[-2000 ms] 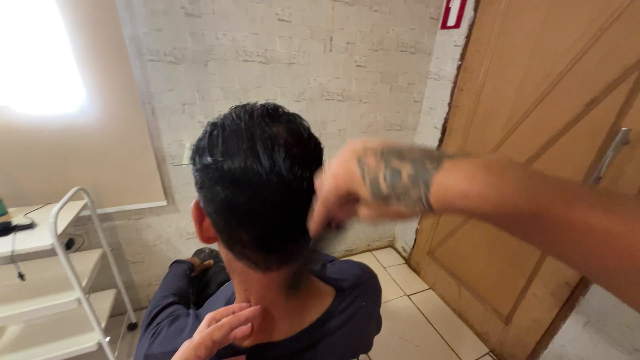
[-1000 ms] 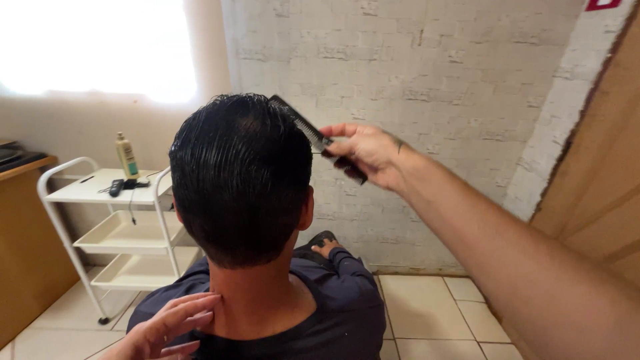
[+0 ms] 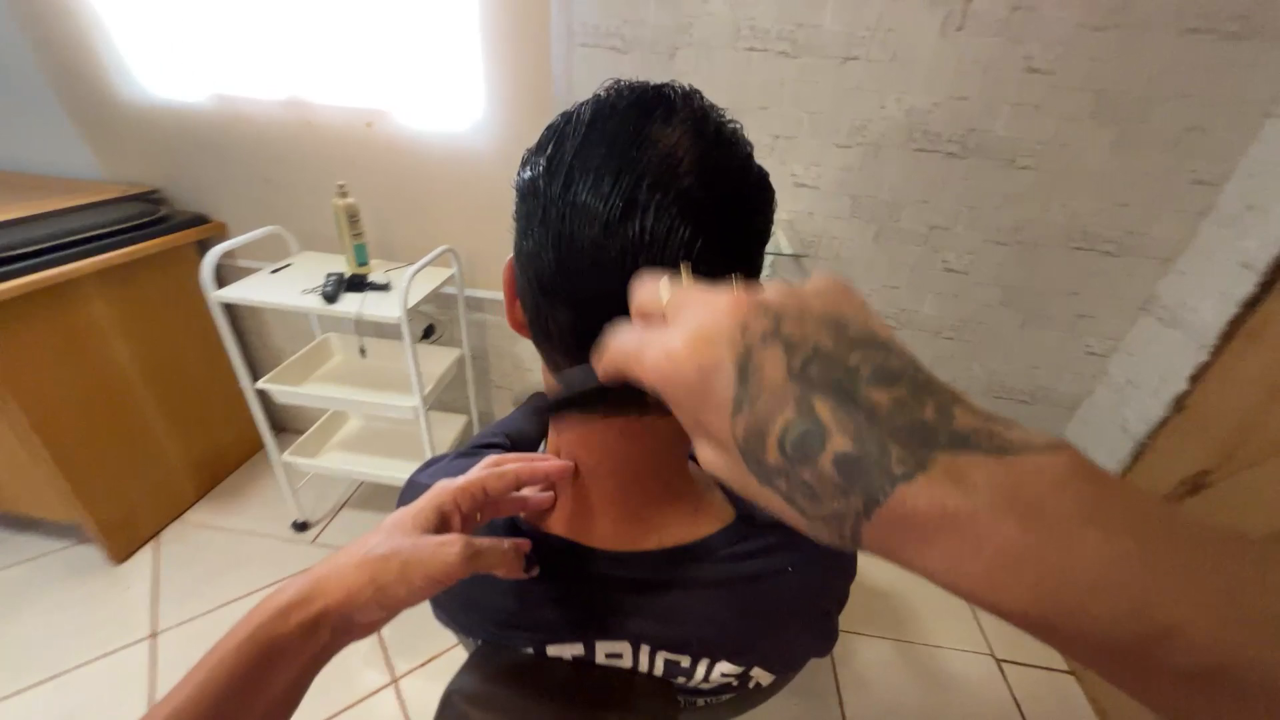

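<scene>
A seated person with wet, combed-back black hair [image 3: 640,190] faces away, wearing a dark shirt [image 3: 660,600] with white lettering on the back. My right hand [image 3: 720,350], slightly blurred, grips a dark comb [image 3: 585,385] at the hair's lower edge, just above the nape. Most of the comb is hidden by the hand or blurred. My left hand [image 3: 480,515] holds nothing; its fingers are apart, and the fingertips rest on or close by the left side of the person's neck [image 3: 620,480].
Left of the person stands a white wheeled cart [image 3: 340,290] bearing a bottle [image 3: 350,230] and a dark corded item [image 3: 335,288]. A wooden desk [image 3: 120,380] is at the far left. A wooden door [image 3: 1210,440] is at the right, a brick-patterned wall [image 3: 950,150] ahead.
One second ago my right hand held the comb at the upper right of the head; now it is low at the back, by the nape. My left hand remains near the neck.
</scene>
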